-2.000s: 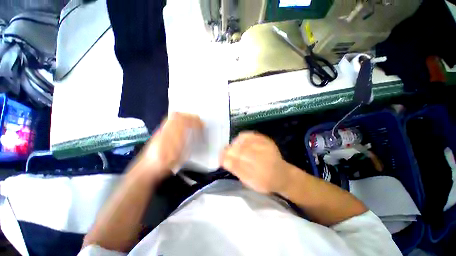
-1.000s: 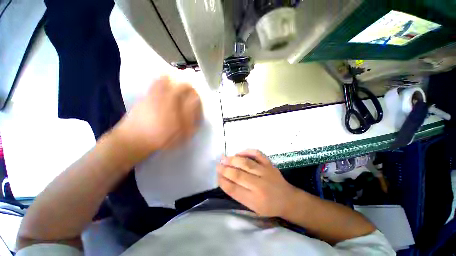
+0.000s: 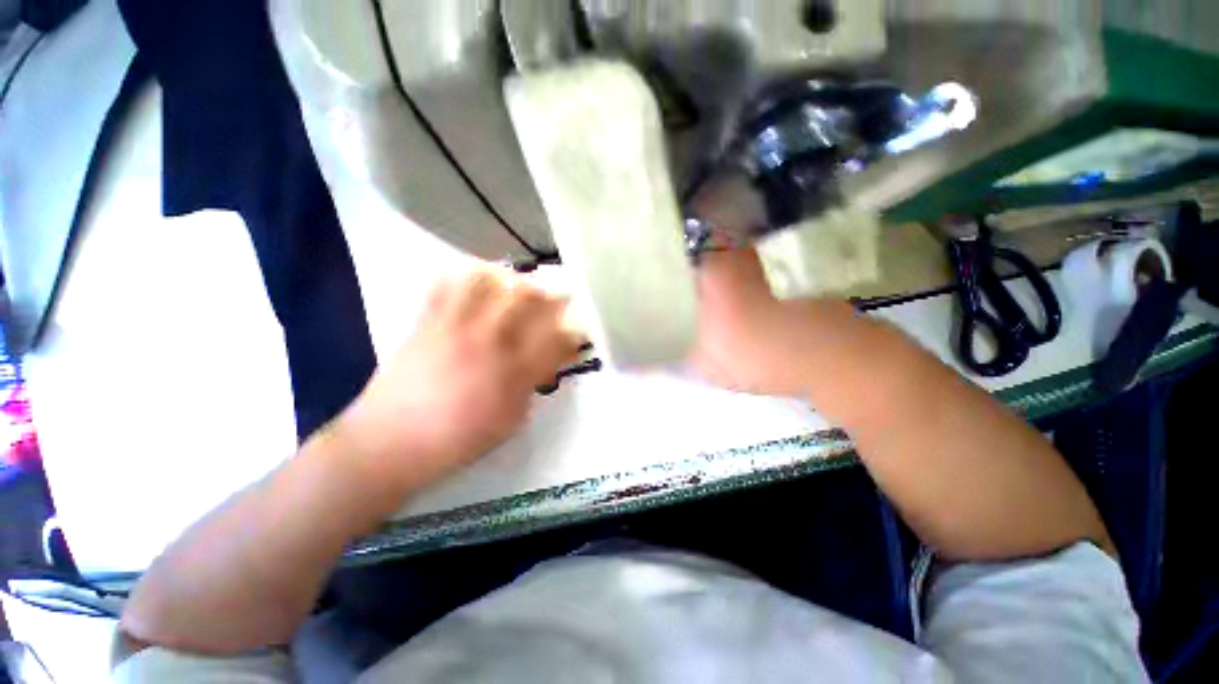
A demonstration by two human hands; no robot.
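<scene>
The cream head of the sewing machine (image 3: pixel 441 147) is close and covers the needle area. My left hand (image 3: pixel 488 341) is on the white table just left of the head, fingers bent and blurred. My right hand (image 3: pixel 735 327) reaches under the head from the right, its fingertips hidden behind a cream machine part. A small dark piece (image 3: pixel 568 376) lies between my hands. A dark fabric panel (image 3: pixel 274 201) runs down the table left of my left hand. White fabric is hard to tell from the white tabletop. What either hand holds cannot be seen.
Black-handled scissors (image 3: pixel 1003 307) lie right of the head. A white roll (image 3: pixel 1136 267) with a dark strip hanging from it sits at the right table edge. Grey fabric with a dark seam (image 3: pixel 67 174) lies far left. The table's green front edge (image 3: pixel 642 481) crosses before my lap.
The view has moved closer to the machine head. Both hands have moved up towards the needle area, the right one under the head. The white panel's end no longer hangs over my lap.
</scene>
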